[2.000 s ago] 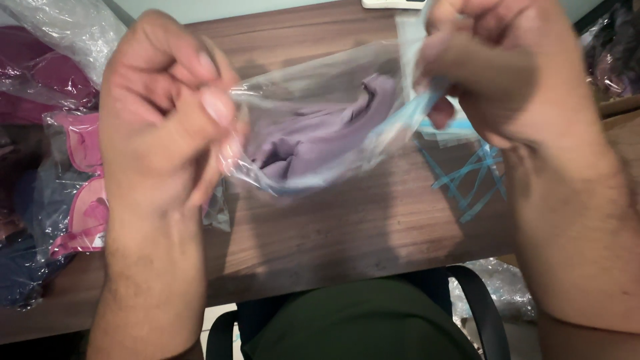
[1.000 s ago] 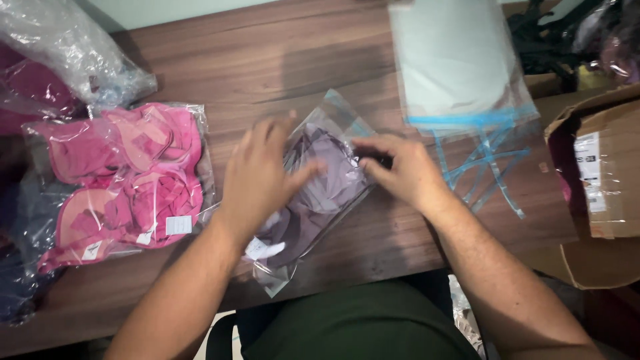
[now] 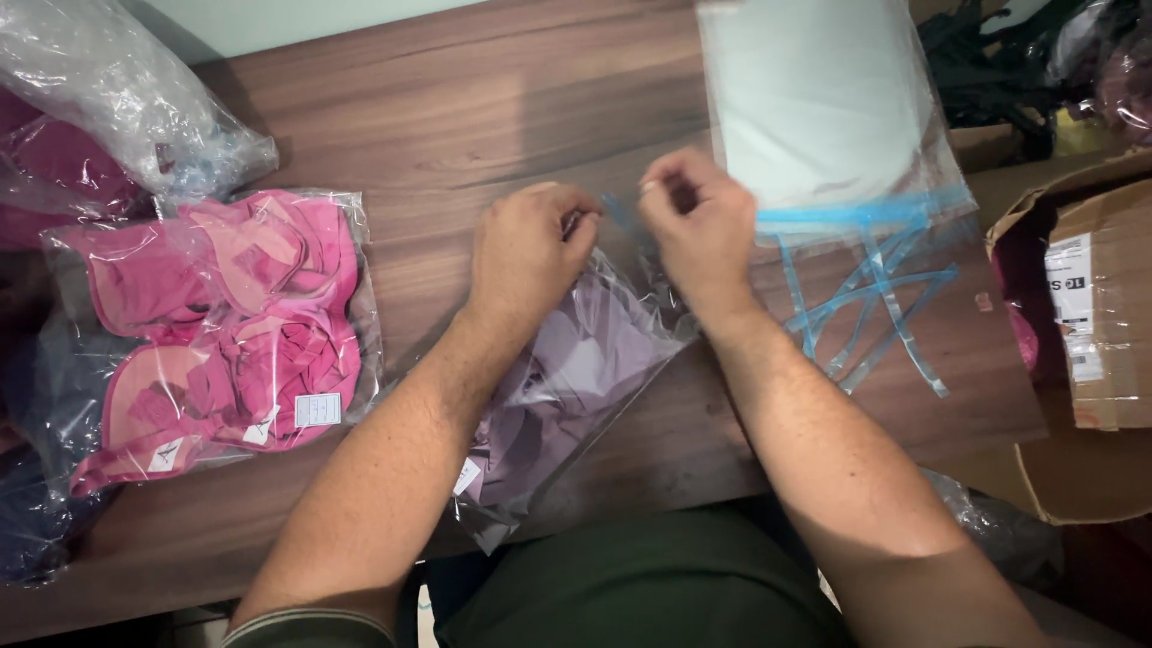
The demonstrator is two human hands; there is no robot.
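Observation:
A clear plastic bag with a mauve garment (image 3: 585,351) inside lies slantwise on the wooden table, close to its front edge. At the bag's upper end is my left hand (image 3: 540,238), thumb and fingers pinched together on what looks like the bag's edge, though the fingertips hide it. My right hand (image 3: 697,216) is curled just to the right, thumb against forefinger, with a faint blue strip (image 3: 621,214) between the two hands. Whether the right fingers hold that strip cannot be told. To the left, pink bras (image 3: 225,324) lie in a clear bag bearing a small label.
A stack of clear bags with blue edges (image 3: 819,108) lies at the back right, with loose blue strips (image 3: 864,306) below it. An open cardboard box (image 3: 1107,297) stands at the right edge. Crumpled clear plastic (image 3: 126,99) and dark bagged items (image 3: 54,432) are at the left.
Two seconds ago both hands held the bag with the mauve garment up above the table; it now lies on the table. Since one second ago both hands have moved to the bag's upper end.

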